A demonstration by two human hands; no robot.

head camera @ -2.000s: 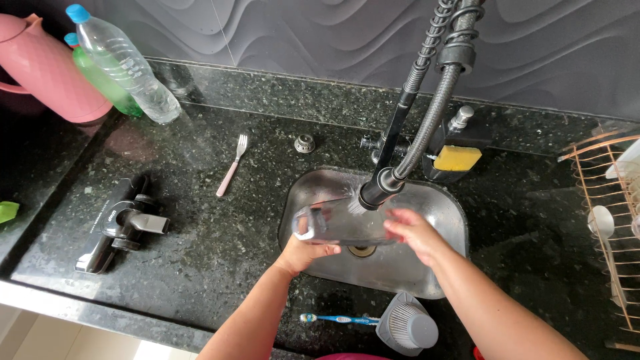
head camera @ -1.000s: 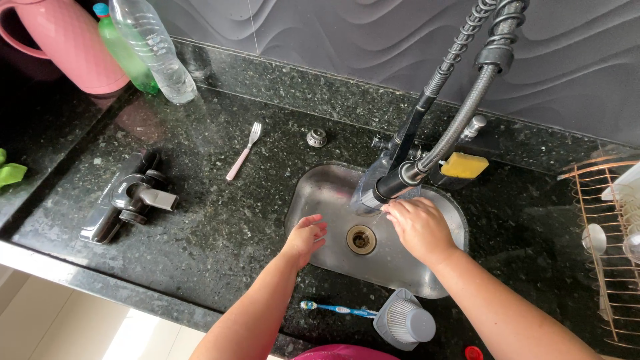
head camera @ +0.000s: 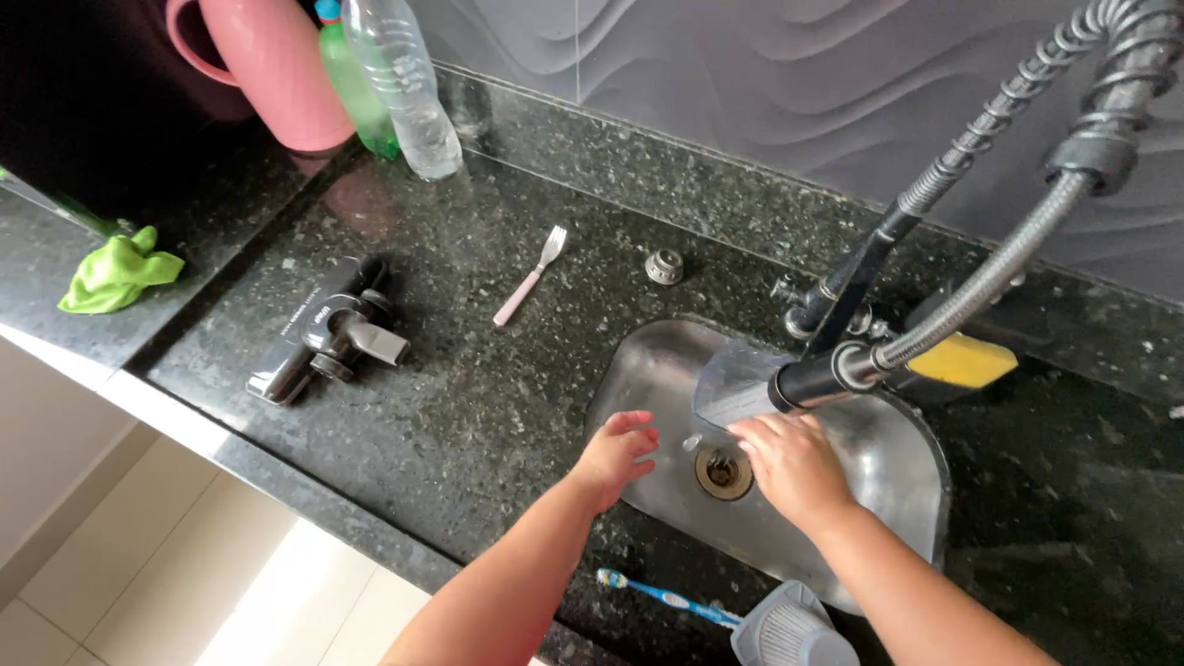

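Observation:
My right hand (head camera: 797,462) holds the rim of a clear plastic container (head camera: 731,381) under the black spray head (head camera: 814,384) of the faucet, and water sprays into it. My left hand (head camera: 622,455) is raised over the left edge of the stainless steel sink (head camera: 647,365), fingers apart, holding nothing. Between the hands lies the drain (head camera: 723,473). A blue toothbrush (head camera: 671,598) and a grey pleated filter (head camera: 794,632) rest on the front counter edge, below the sink.
Left of the sink are a fork (head camera: 530,277), a metal sink strainer (head camera: 664,266) and a black vacuum cleaner head (head camera: 328,333). Further back stand plastic bottles (head camera: 407,92) and a pink thermos jug (head camera: 282,69). A green cloth (head camera: 120,271) lies far left; a yellow sponge (head camera: 962,360) sits behind the faucet.
Two seconds ago both hands were at the clear container; my left hand has since let go of it. The container is now farther back under the spray head. The view has shifted left.

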